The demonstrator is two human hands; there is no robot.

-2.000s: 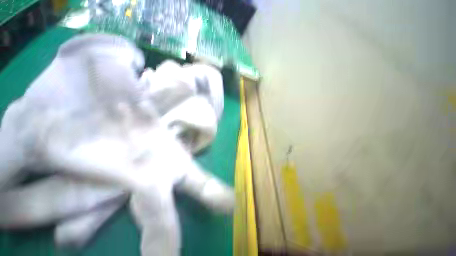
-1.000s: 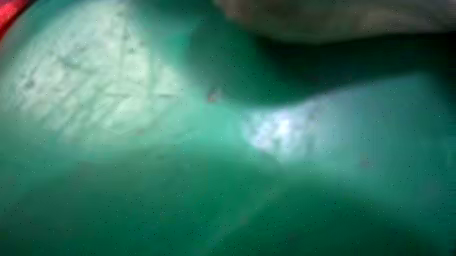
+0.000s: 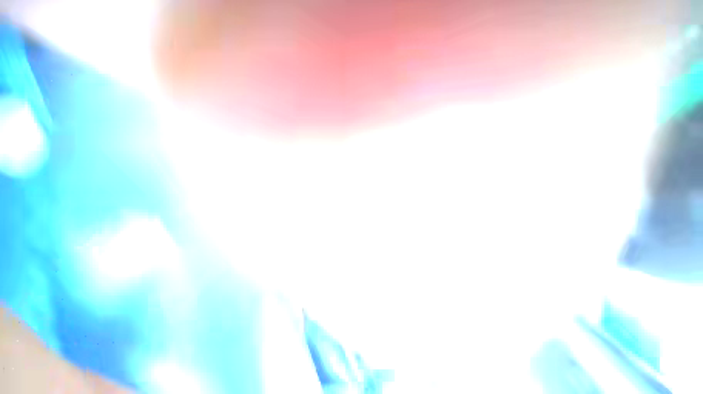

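Observation:
The view is strongly overexposed and blurred. A large pinkish, skin-like shape (image 3: 331,73) spans the top, very close to the lens. It may be part of a hand, but I cannot tell which one or what its fingers do. Bright blue, cloth-like material (image 3: 108,161), possibly the smock, fills the left side. The middle is washed out to white. No circuit board, glove or tool can be made out, and nothing is seen to be held.
A beige patch (image 3: 35,358) lies at the bottom left corner. A dark grey-blue area (image 3: 682,177) with a green strip (image 3: 686,92) above it shows at the right edge. Blue and white streaks (image 3: 617,346) cross the bottom right.
The white gloves and boards on the green mat, then the blurred green surface, have left the view. Washed-out white, blue material and the pinkish shape have replaced them.

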